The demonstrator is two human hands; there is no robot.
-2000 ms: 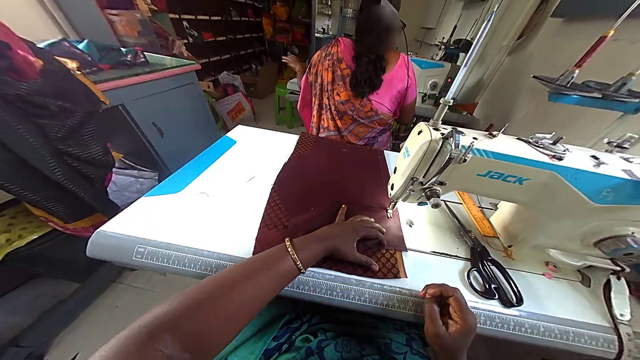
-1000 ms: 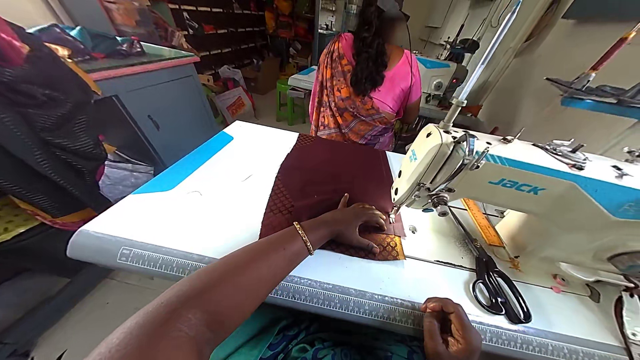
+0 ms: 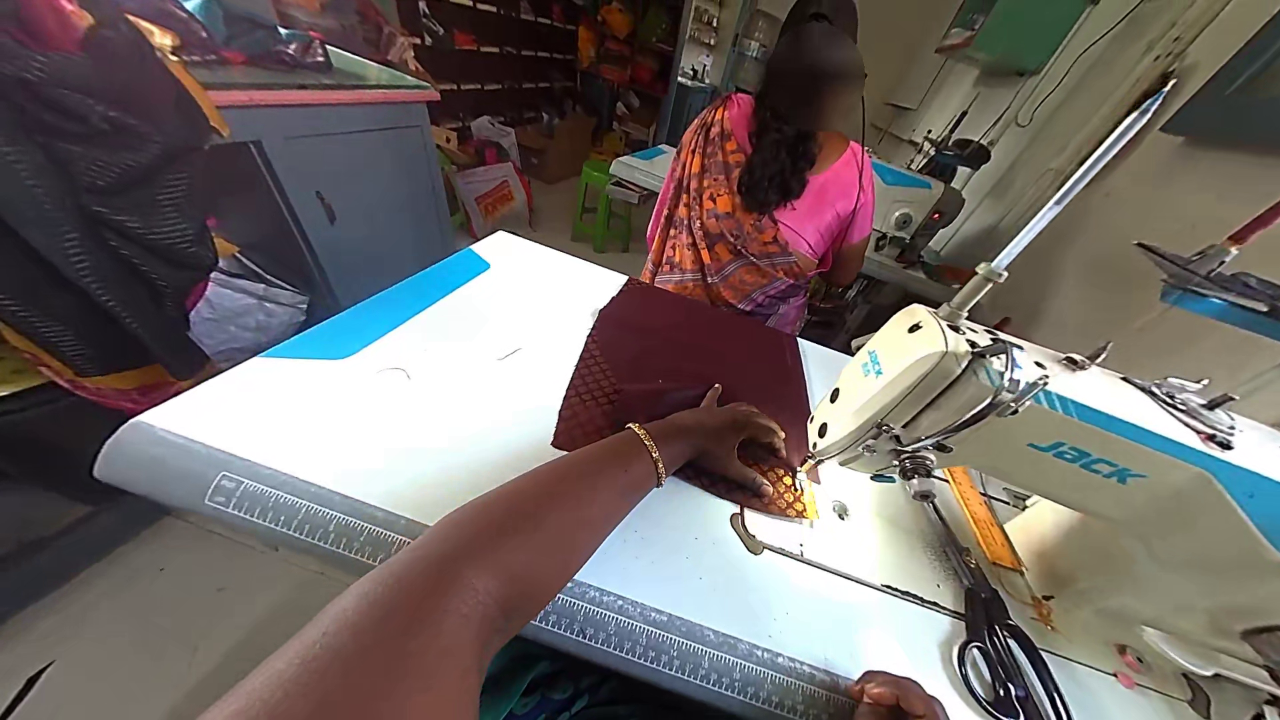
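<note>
Maroon fabric (image 3: 710, 350) with a gold-patterned border lies on the white sewing table (image 3: 480, 400), its right edge at the needle area of a Jack sewing machine (image 3: 900, 400). My left hand (image 3: 735, 440), with a gold bangle (image 3: 648, 455) at the wrist, rests on the fabric just left of the presser foot (image 3: 803, 473), fingers spread. At the table's front edge, my right hand (image 3: 895, 697) is curled and partly cut off by the frame. Whether it holds anything cannot be seen. Black-handled scissors (image 3: 1000, 640) lie to its right.
An orange ruler (image 3: 983, 520) lies behind the scissors, under the machine arm. A measuring scale (image 3: 680, 640) runs along the front edge. Beyond the table a person (image 3: 760, 200) has their back to me, near another sewing machine (image 3: 905, 205). A grey cabinet (image 3: 350, 200) stands at left.
The fabric's gold border has moved away from the table's front edge, further back beside the needle, with my left hand on it. My right hand stays at the front edge.
</note>
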